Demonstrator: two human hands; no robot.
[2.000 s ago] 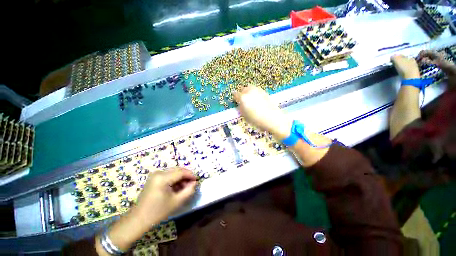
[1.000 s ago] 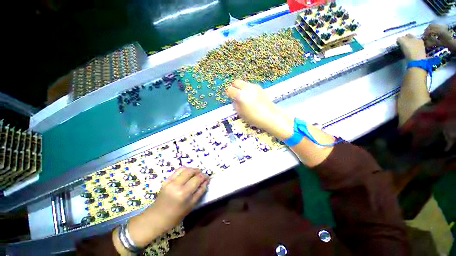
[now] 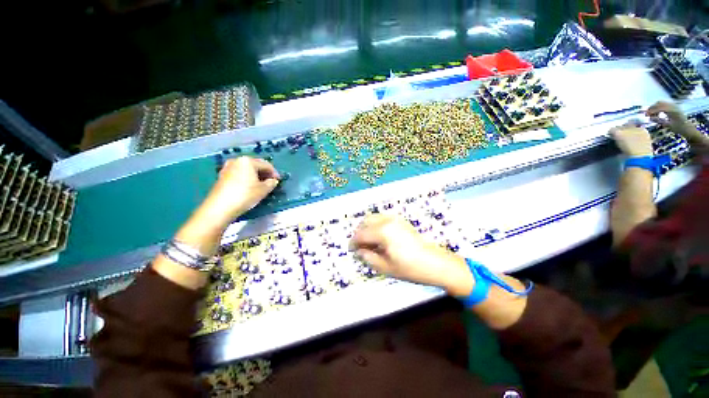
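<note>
My left hand (image 3: 247, 185), with a silvery bracelet on the wrist, is over the green mat (image 3: 132, 204) at the clear plastic patch, beside the small black components (image 3: 294, 143). Its fingertips are bunched; whether they pinch a part cannot be told. My right hand (image 3: 389, 247), with a blue wrist strap, is over the circuit board panels (image 3: 272, 268) on the near rail. Its fingers are curled down and the tips are too blurred to show a part. The heap of gold ring coils (image 3: 420, 130) lies on the mat behind.
Stacked boards (image 3: 519, 103) stand right of the heap, a red bin (image 3: 499, 64) behind them. Another board stack (image 3: 31, 208) is at far left. A tray with rows of brownish parts (image 3: 194, 116) sits on the upper left ledge. A coworker's hands (image 3: 633, 141) are at right.
My left hand has moved from the panels up to the mat by the black components. My right hand has moved from the ring coils down over the panels. The panels appear shifted right.
</note>
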